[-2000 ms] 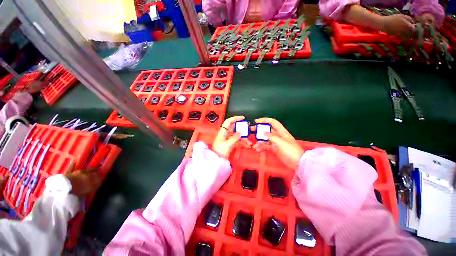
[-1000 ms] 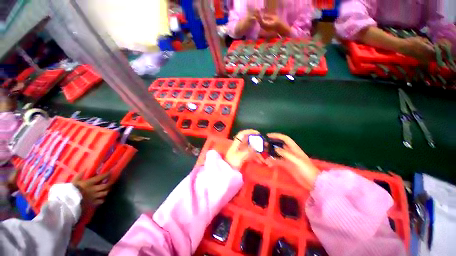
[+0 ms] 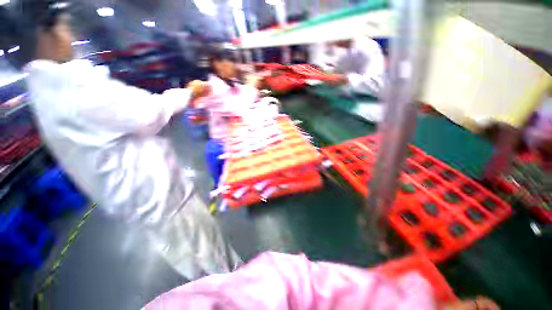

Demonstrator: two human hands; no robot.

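Observation:
The view is blurred. My left sleeve runs along the bottom edge. Only a sliver of my left hand (image 3: 478, 304) shows at the bottom right, cut off, over the corner of the red working tray (image 3: 433, 275); its fingers and anything in them are hidden. My right hand is out of the picture. Beyond, a second red tray (image 3: 484, 225) holds dark watch heads (image 3: 431, 209) in its pockets, partly behind a metal post.
A metal post (image 3: 393, 121) stands upright before the second tray. Stacked red trays (image 3: 272, 184) with pale straps lie on the bench's left part. A person in a white smock (image 3: 130, 145) stands at left; others are farther back. Blue stools (image 3: 30, 221) stand on the floor.
The view has swung left and up. My right hand and most of my left hand have left the picture. The white-smocked person now shows standing, with an arm towards the person in pink.

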